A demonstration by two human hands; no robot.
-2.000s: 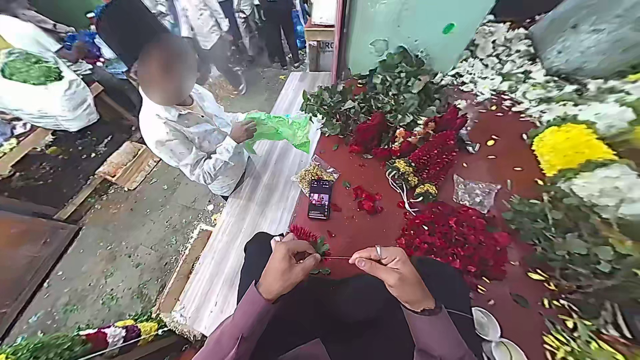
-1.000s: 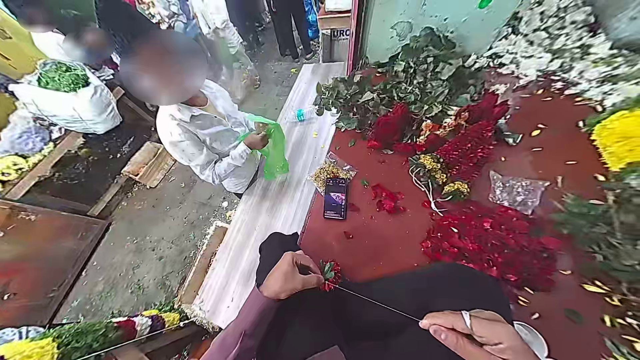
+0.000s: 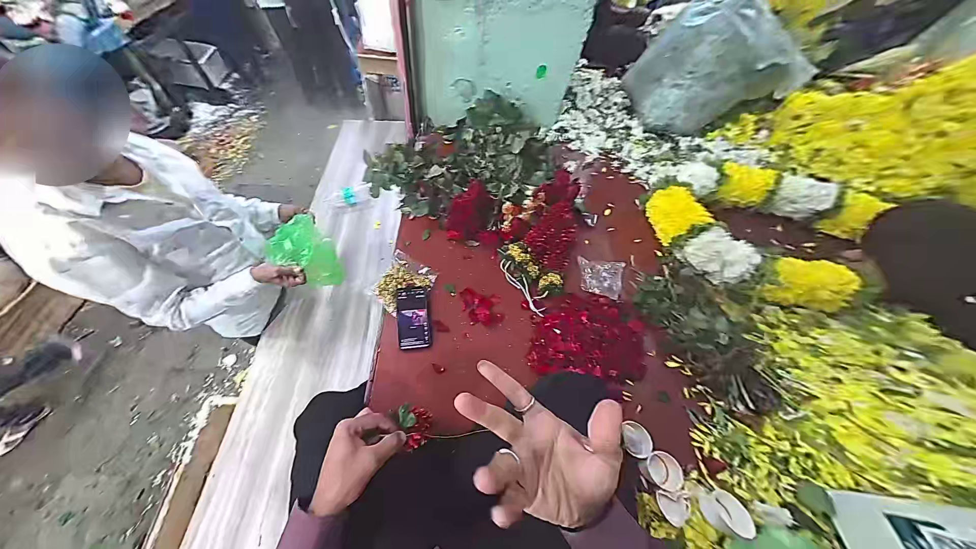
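My left hand (image 3: 357,456) pinches one end of a small bunch of red petals with a green leaf (image 3: 412,424), above my lap. A thin thread (image 3: 457,435) runs from this bunch toward my right hand (image 3: 545,457), which is turned palm up with its fingers spread and a ring on it. Whether the thread loops round a right finger is hard to tell. Beyond my hands, a heap of red petals (image 3: 587,335), a few loose red petals (image 3: 480,306), a phone (image 3: 414,318) and a bag of small yellow flowers (image 3: 402,282) lie on the red surface (image 3: 435,255).
At the left a person (image 3: 175,244) in a white shirt holds a green plastic bag (image 3: 305,250) beside the pale ledge (image 3: 305,366). Leafy stems (image 3: 488,145) and red garlands (image 3: 553,232) lie farther back. Yellow flowers (image 3: 877,130) and white cups (image 3: 665,471) are at the right.
My right hand held the thread drawn out to the right a second ago; now it is nearer my left hand, with its fingers spread. The left hand still holds the red bunch. The view has shifted.
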